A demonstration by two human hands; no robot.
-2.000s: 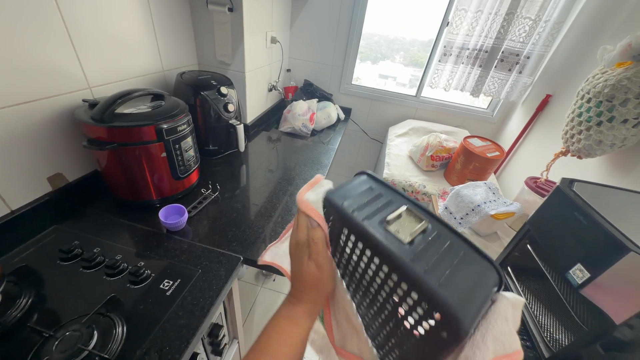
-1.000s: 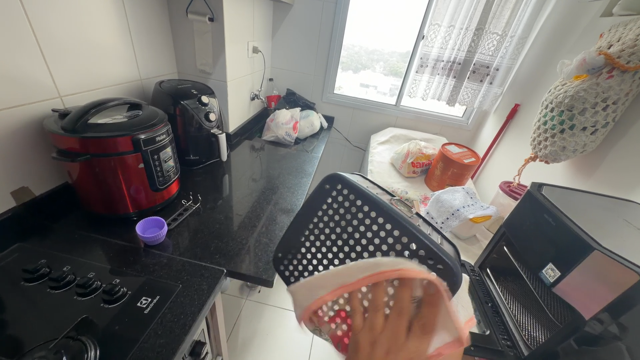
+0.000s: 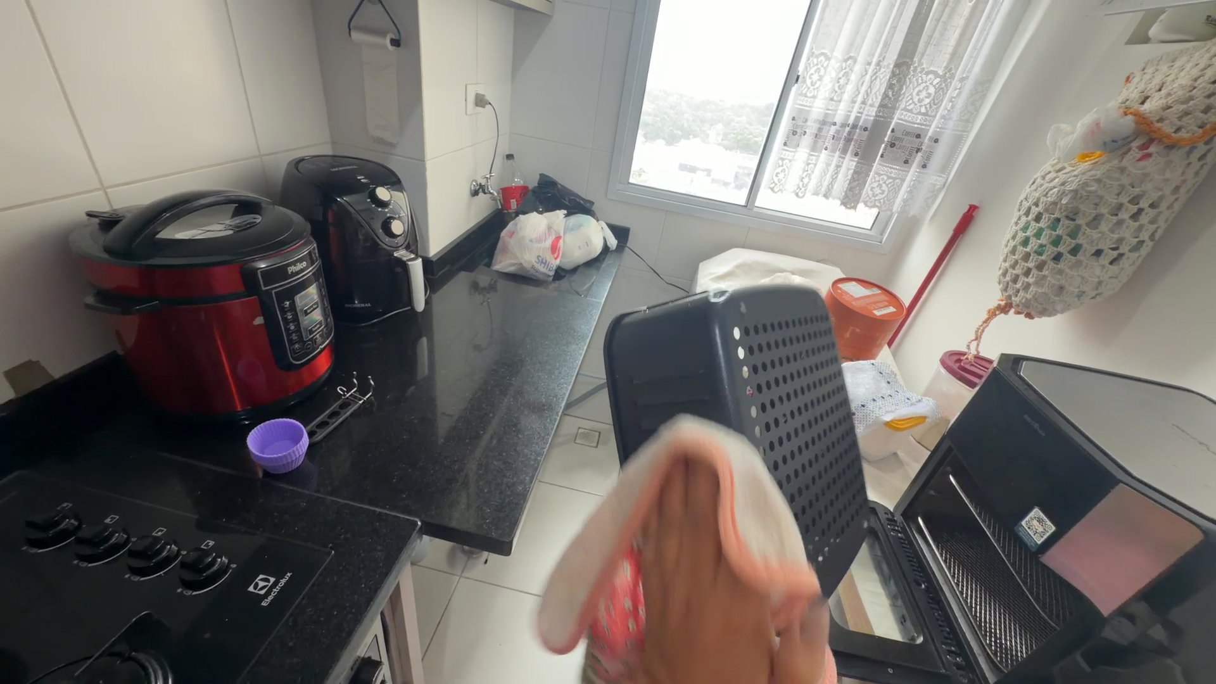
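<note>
A black perforated air fryer basket [image 3: 798,418] is held up tilted at the centre right, its solid side wall to the left and its holed face to the right. My left hand [image 3: 698,570] has its back toward me and its fingers pointing up. It holds a white cloth with a salmon-coloured edge [image 3: 608,541] against the lower part of the basket; hand and cloth are blurred. Part of the cloth shows a red pattern. No right hand can be made out. Just right of the basket stands a black air fryer oven [image 3: 1035,513] with its door open.
On the left are a cooktop [image 3: 161,570], a purple silicone cup [image 3: 277,445], a metal rack [image 3: 337,413], a red pressure cooker [image 3: 209,323] and a smaller air fryer [image 3: 351,237] on the black counter [image 3: 475,380]. An orange tub [image 3: 860,318] stands behind the basket. A crocheted bag [image 3: 1092,209] hangs right.
The basket has been turned: a second ago its holed face was toward me, and now its solid side wall shows at the left. My left hand and the cloth have shifted against it.
</note>
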